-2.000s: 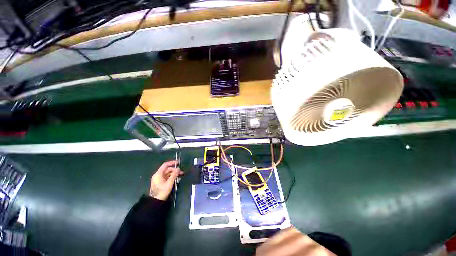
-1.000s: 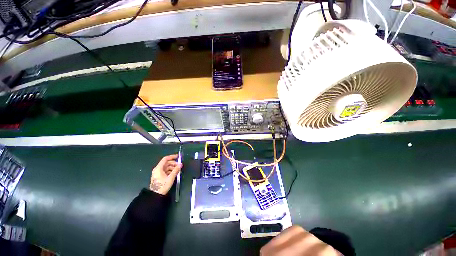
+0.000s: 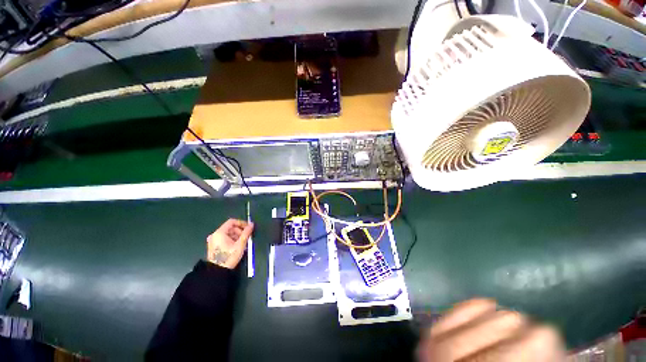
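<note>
My left hand (image 3: 230,242) is left of the fixtures, its fingertips closed on a thin whitish stick (image 3: 250,256), perhaps tweezers, upright in the picture. A keypad phone (image 3: 297,218) with a yellow screen border lies on the left fixture plate (image 3: 301,276). A second keypad phone (image 3: 366,252) lies tilted on the right fixture plate (image 3: 373,310). My right hand (image 3: 492,332) is blurred at the bottom edge, right of the plates. Its fingers look curled, and whether it holds anything cannot be told.
The radio communication tester (image 3: 276,160) stands behind the plates, with orange cables (image 3: 397,212) looping over them. A smartphone (image 3: 318,79) lies on the wooden board (image 3: 248,92). A cream-white fan (image 3: 489,106) stands at right. Trays (image 3: 10,247) are at the far left edge.
My right hand has moved right, away from the right plate's handle end. My left hand still holds the stick. The phones stay on their plates. The camera view has shifted slightly.
</note>
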